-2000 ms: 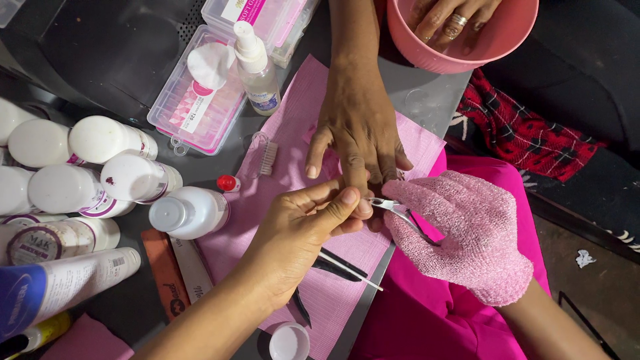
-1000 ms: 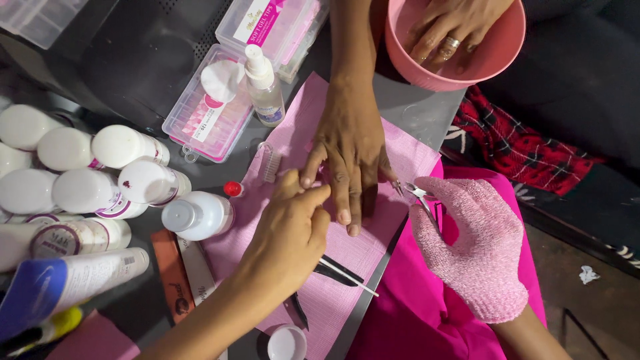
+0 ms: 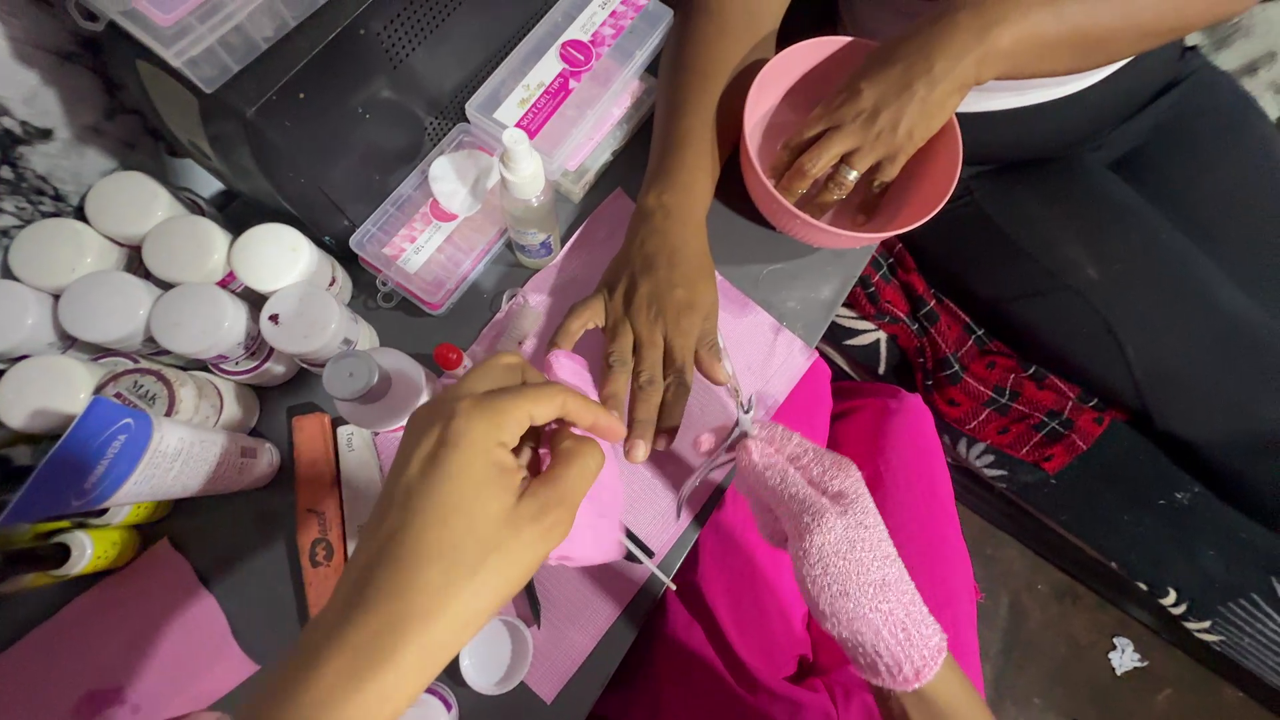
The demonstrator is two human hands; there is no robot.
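My left hand [image 3: 510, 450] holds a pink cloth [image 3: 592, 510] that hangs below its fingers, just beside the other person's hand [image 3: 655, 330]. That hand lies palm down on a pink paper sheet [image 3: 760, 320], fingers toward me. My right hand [image 3: 835, 545], in a pink glove, grips metal cuticle nippers [image 3: 742, 425] near its fingertips, right of the flat hand. The person's other hand [image 3: 860, 150], with a ring, dips into a pink bowl [image 3: 757, 100]. A thin white stick [image 3: 650, 562] and a dark tool show partly from under the cloth.
Several white-capped jars [image 3: 110, 310], a squeeze tube [image 3: 190, 465] and a grey-capped bottle [image 3: 385, 385] stand left. An orange nail file [image 3: 320, 510] and a white cap [image 3: 495, 655] lie nearer. Behind are a spray bottle [image 3: 530, 215] and plastic boxes [image 3: 430, 230]. A red-capped item [image 3: 450, 357] sits mid-table.
My left hand has let go of the person's finger and now has the pink cloth. The nippers, earlier at the person's fingertips, now lie differently in my right hand, lower beside the hand.
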